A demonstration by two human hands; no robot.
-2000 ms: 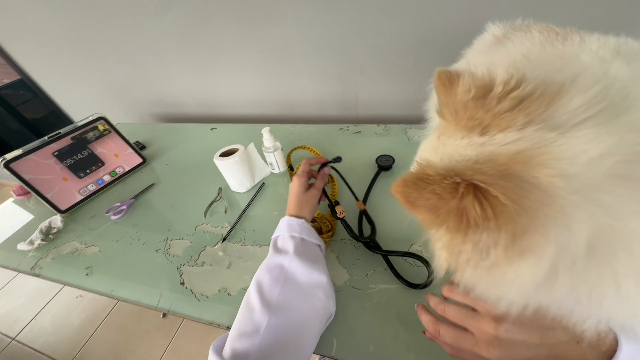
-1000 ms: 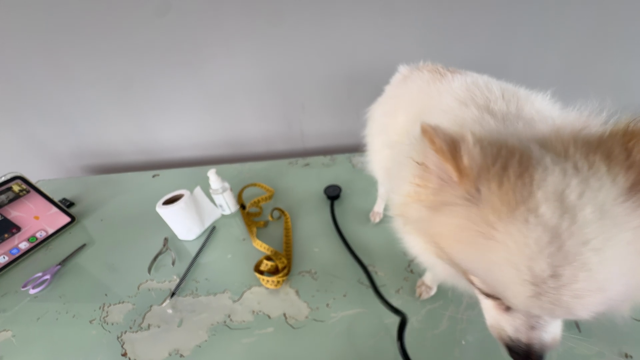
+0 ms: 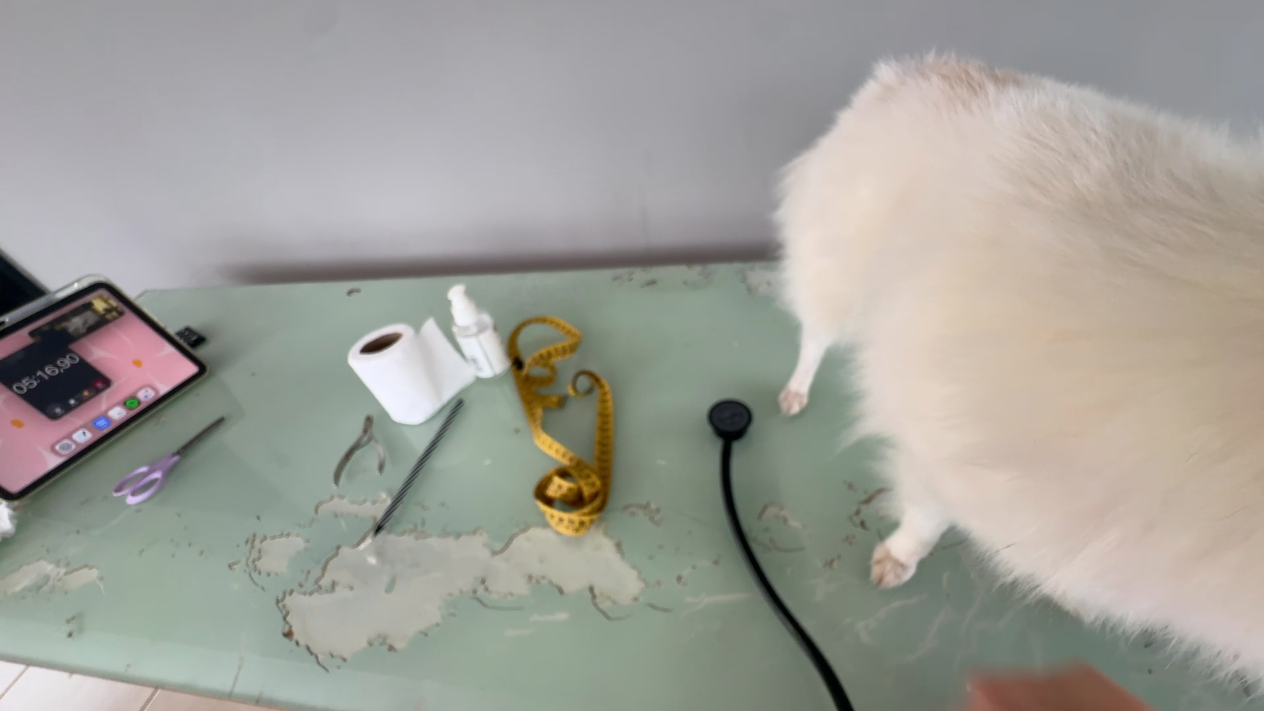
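Note:
A black stethoscope's chest piece (image 3: 730, 420) lies on the green table, its tube (image 3: 760, 573) running down past the bottom edge of the view. A white fluffy dog (image 3: 1047, 326) stands at the right, its head out of view and two paws visible on the tabletop. At the bottom edge near the dog, a blurred bit of a hand (image 3: 1057, 688) shows; which hand it is, and what it holds, cannot be told. A yellow tape measure (image 3: 576, 494) lies loosely coiled left of the stethoscope.
On the worn green tabletop (image 3: 691, 642) are a white paper roll (image 3: 400, 375), a white pump bottle (image 3: 479, 336), small metal nippers (image 3: 360, 452), a thin dark rod (image 3: 420, 469) and purple-handled scissors (image 3: 148, 479). A tablet (image 3: 94, 380) stands at far left; a grey wall rises behind.
The hand that was at the stethoscope and tape measure has left them, and the stethoscope's tube now stretches toward the bottom edge. The dog has turned, its head now out of view. The view has shifted.

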